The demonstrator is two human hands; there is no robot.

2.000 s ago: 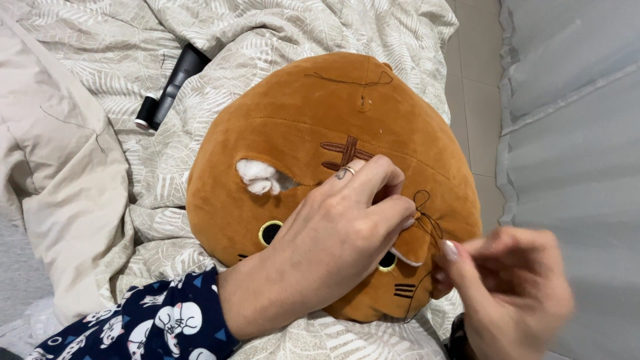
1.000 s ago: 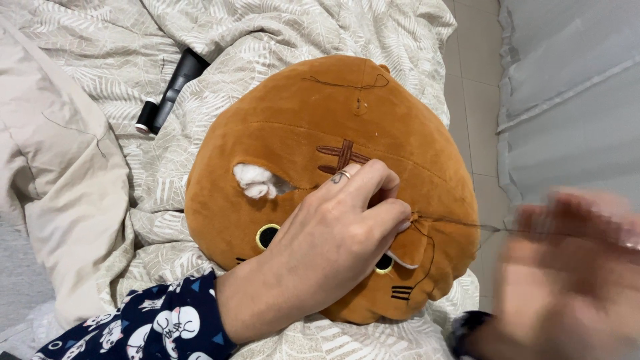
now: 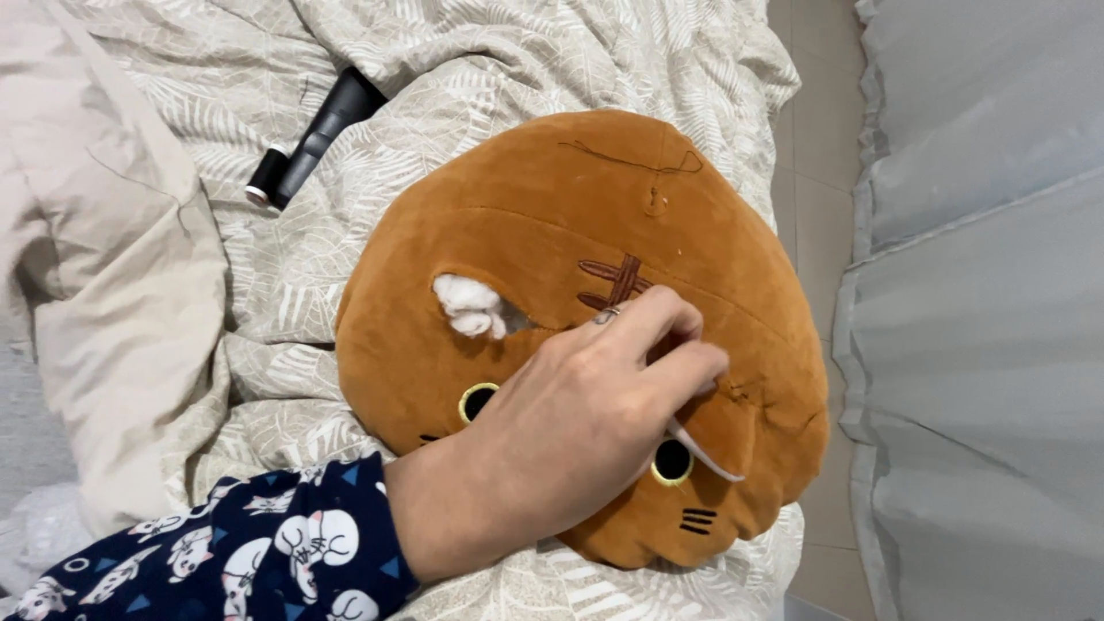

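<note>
A brown plush cat cushion lies on the bedding, its embroidered face toward the bottom. My left hand rests across it, thumb and fingers pinching the plush fabric beside the folded ear. White stuffing shows in an opening at the left of the cushion. Near its top lies a loose dark thread. Stitching puckers the fabric just right of my left fingertips. My right hand is out of the frame.
A spool of black thread and a black handled object lie on the leaf-patterned bedding at upper left. Beige cloth is bunched at far left. Beyond the bed's right edge are floor tiles and a grey curtain.
My right hand was beside the cushion, then moved right with thread drawn out from it, and has now left the view. My left hand keeps its hold.
</note>
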